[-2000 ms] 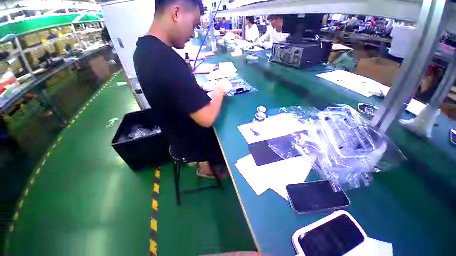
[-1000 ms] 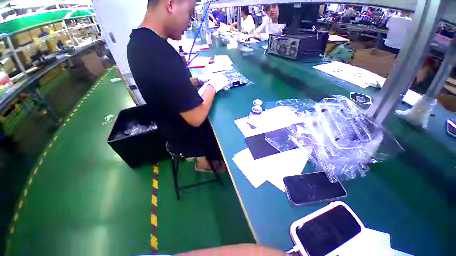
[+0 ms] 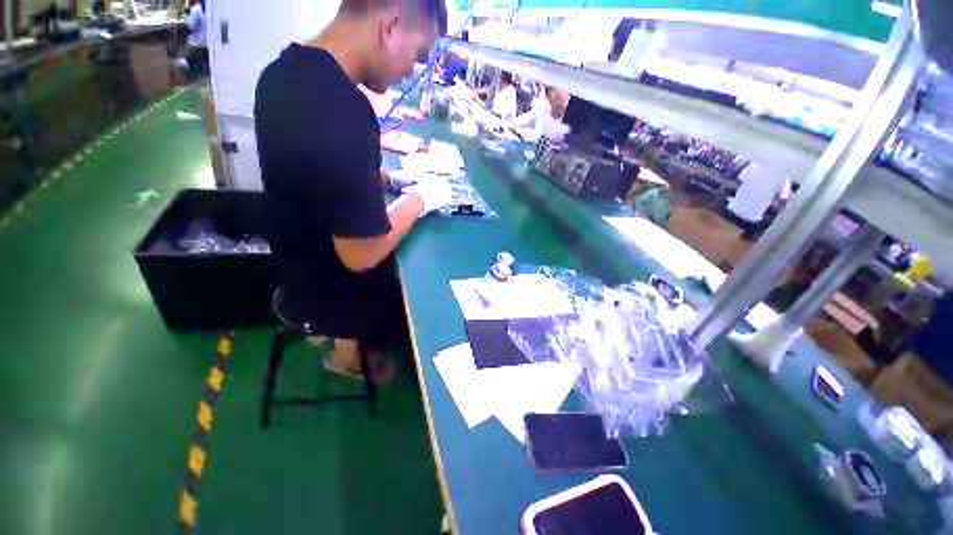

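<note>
Neither of my hands is in view. Nearest on the green bench (image 3: 721, 460) lies a cased smartphone (image 3: 587, 514) with a pale rim, cut off by the lower edge. A bare black smartphone (image 3: 575, 441) lies flat just beyond it. White paper sheets (image 3: 502, 389) and a flat dark sheet (image 3: 495, 343) lie further up. A shiny heap of clear plastic bags (image 3: 637, 355) lies to their right, beside the shelf post. A small silvery part (image 3: 502, 268) stands at the top of the upper paper.
A person in black (image 3: 324, 167) with white gloves sits on a stool (image 3: 324, 405) at the bench's left side. A black bin (image 3: 199, 287) stands on the floor behind. A slanted metal post (image 3: 805, 178) rises at the right. A black case (image 3: 585, 167) stands further back.
The view has turned and tilted; the phones, papers and bags now appear further left and lower. A blurred bare skin area at the bottom edge, seen a second ago, is gone.
</note>
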